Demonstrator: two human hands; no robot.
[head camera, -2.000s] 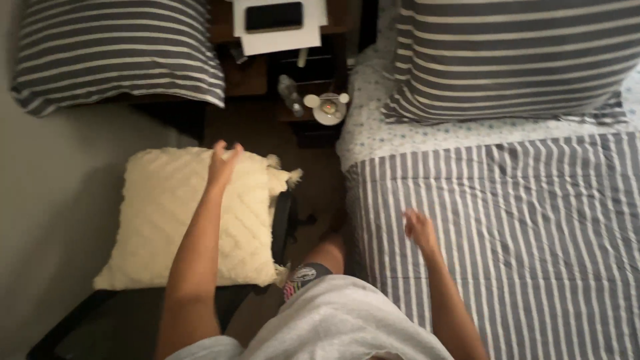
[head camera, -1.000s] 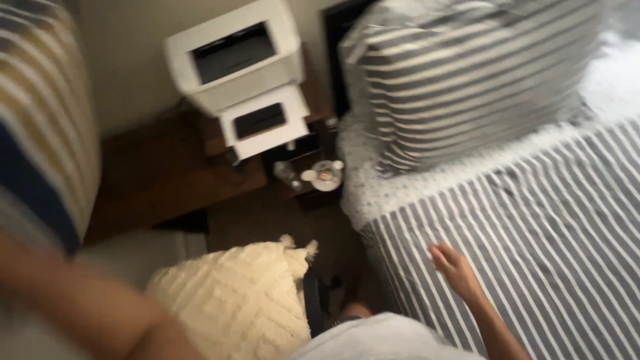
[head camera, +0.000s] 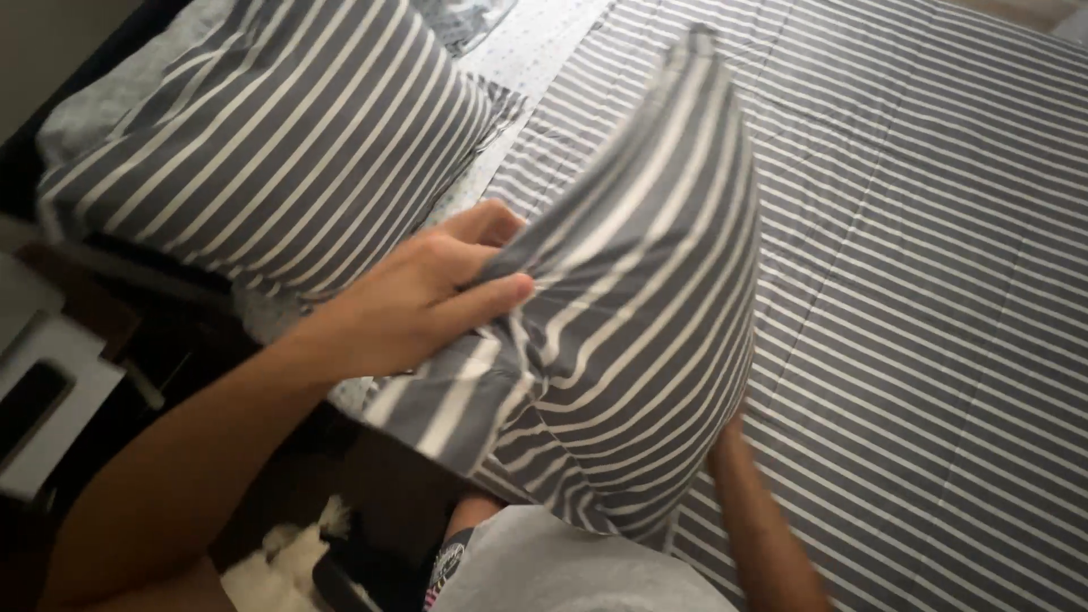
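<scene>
A grey-and-white striped pillow (head camera: 646, 323) is held up in front of my body, tilted over the edge of the bed. My left hand (head camera: 450, 285) grips its open-looking fabric edge between thumb and fingers. On the pillow's right side, my right forearm goes behind it; the right hand itself is hidden by the pillow, so its grip cannot be seen. A second striped pillow (head camera: 280, 153) lies at the head of the bed. Under the held pillow spreads a striped bedcover (head camera: 892, 280).
A cream tufted cushion (head camera: 276, 574) with tassels is low at the bottom left. At the far left, a dark phone (head camera: 32, 395) rests on white sheets of paper (head camera: 81, 416). A patterned white bedsheet (head camera: 531, 64) shows between the rear pillow and the bedcover.
The view has swung right toward the bed. A striped pillow is now between my arms, where neither hand visibly held anything two seconds ago.
</scene>
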